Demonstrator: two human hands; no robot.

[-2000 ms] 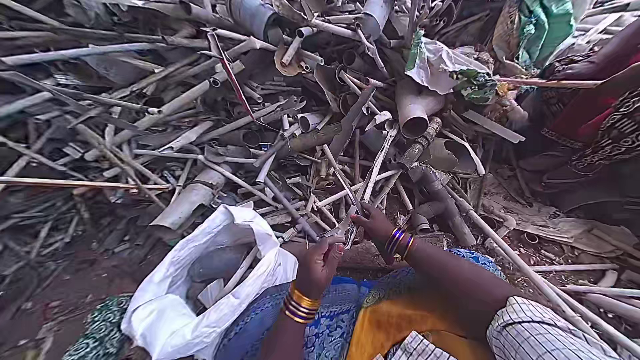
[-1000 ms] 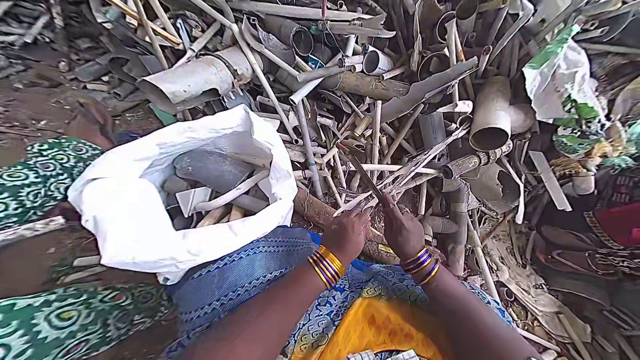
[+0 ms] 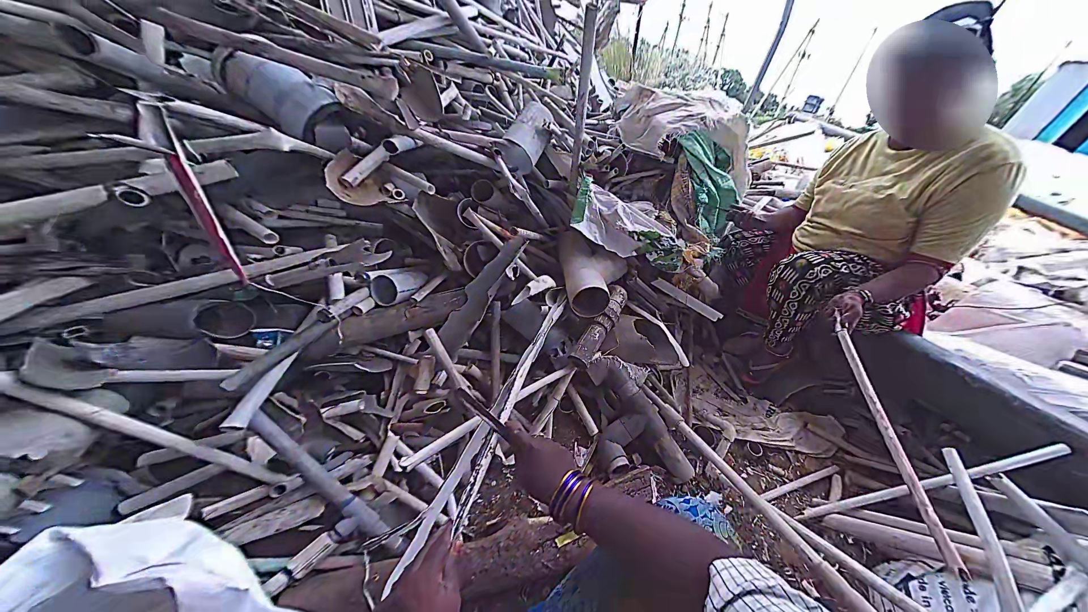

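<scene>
Near the bottom edge, my left hand is closed on the lower end of split, pale plastic strips, which rise to the upper right. My right hand, with purple and gold bangles, grips a dark, narrow tool that looks like a blade, its tip pointing up and left across the strips. Its handle is hidden in my fingers. Beyond both hands lies a heap of scrap plastic pipes. A white sack stands at the lower left.
A person sits at the right, one hand on a long stick. A thick log lies by my hands. Loose pipes cover the ground at the lower right.
The view has swung up and right, bringing the seated person into sight. My hands are farther apart than one second ago, with the pale strips stretching between and beyond them.
</scene>
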